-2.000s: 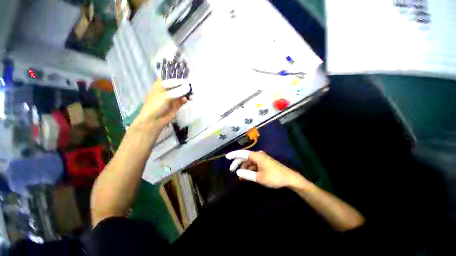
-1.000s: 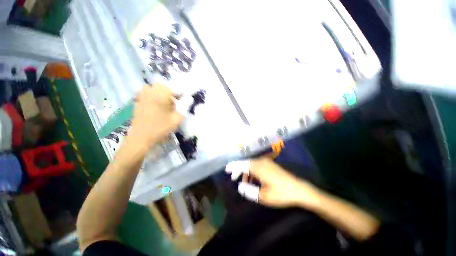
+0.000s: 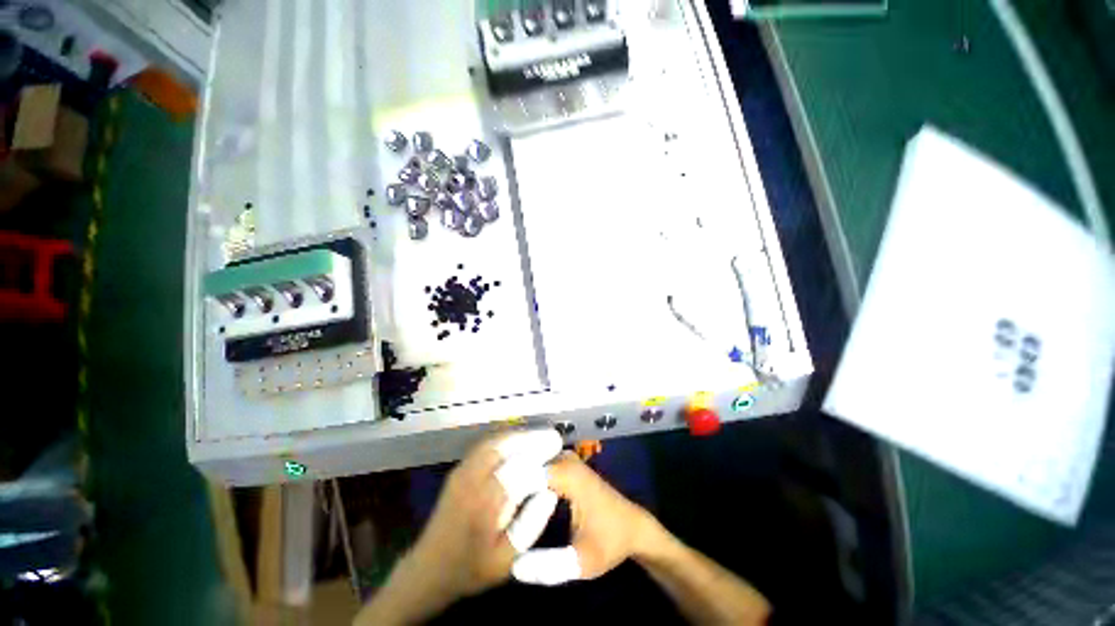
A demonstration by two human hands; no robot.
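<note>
My left hand (image 3: 471,514) and my right hand (image 3: 599,520) meet in front of the machine's front edge, white finger cots touching or overlapping. What they hold, if anything, is hidden. Glossy dark shells (image 3: 443,184) lie loose on the white bed. Below them is a heap of small black inserts (image 3: 459,302), with another black heap (image 3: 400,383) beside the left fixture. The left fixture (image 3: 294,336) holds a row of shells in front of its green clamp bar (image 3: 275,272). The right fixture (image 3: 556,67), at the back, also holds a row.
Blue-gripped thin tools (image 3: 748,318) lie at the bed's right front corner. The front edge has round buttons (image 3: 607,422), a red emergency stop (image 3: 703,421) and an orange connector (image 3: 589,450). A white sheet (image 3: 954,257) bearing several dark shells lies on the green bench at right.
My left hand has moved from above the bed, near the black heaps, back to the front edge and met my right hand. The view has shifted, showing both fixtures and the bench sheet.
</note>
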